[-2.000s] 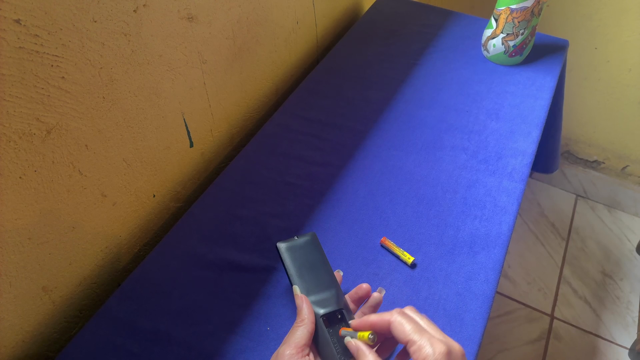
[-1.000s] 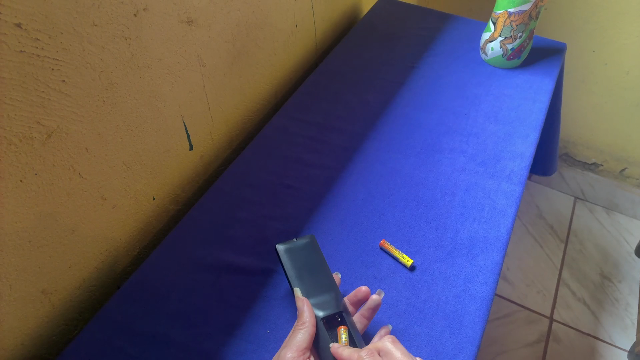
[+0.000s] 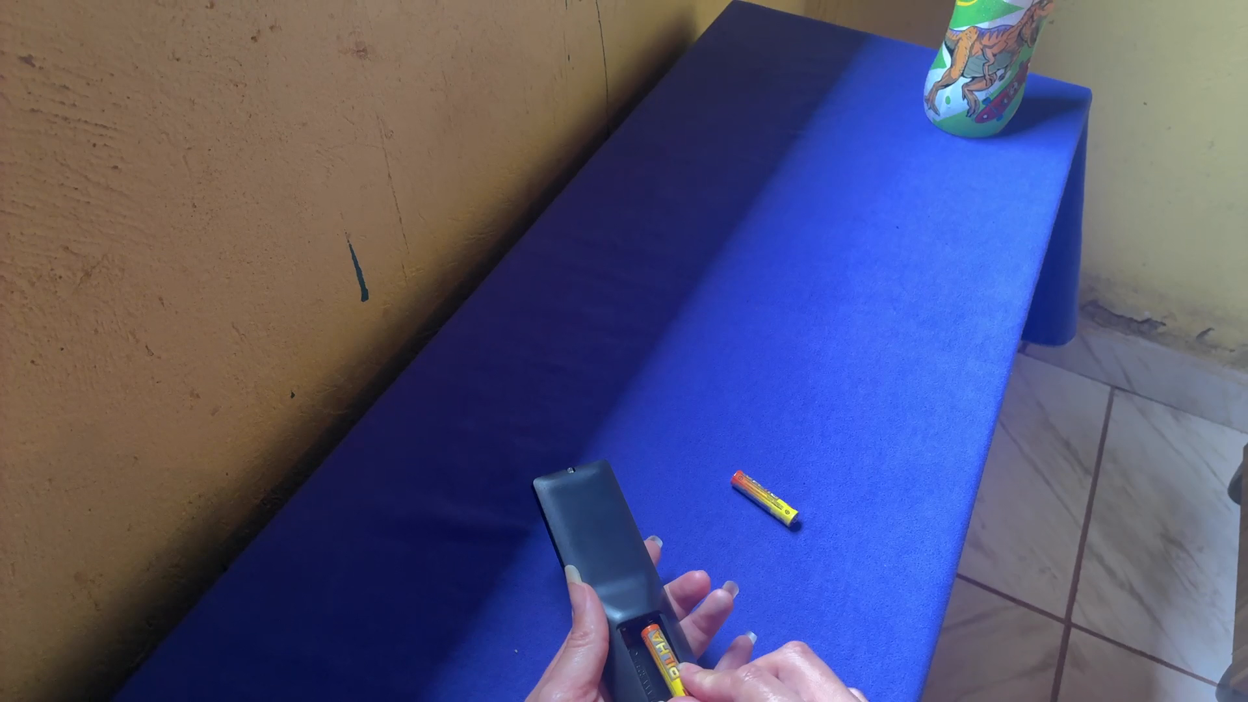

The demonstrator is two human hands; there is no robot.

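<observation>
My left hand (image 3: 583,639) holds a black remote control (image 3: 597,546), back side up, with its battery compartment uncovered near the bottom edge of the view. One red and yellow battery (image 3: 664,659) lies lengthwise in the compartment, along its right side. The fingertips of my right hand (image 3: 770,676) touch the lower end of this battery; whether they pinch or press it is hard to tell. A second red and yellow battery (image 3: 765,499) lies on the blue cloth, to the right of the remote.
A blue cloth (image 3: 829,322) covers the long table. At its far right end stands a green and white container (image 3: 985,68) with a dinosaur picture. An orange-brown wall (image 3: 244,195) runs along the left side. Floor tiles (image 3: 1150,526) show at the right.
The battery at my right fingertips, tilted across the compartment two seconds ago, now lies lengthwise inside it. My right hand has moved lower. The other battery has stayed on the cloth.
</observation>
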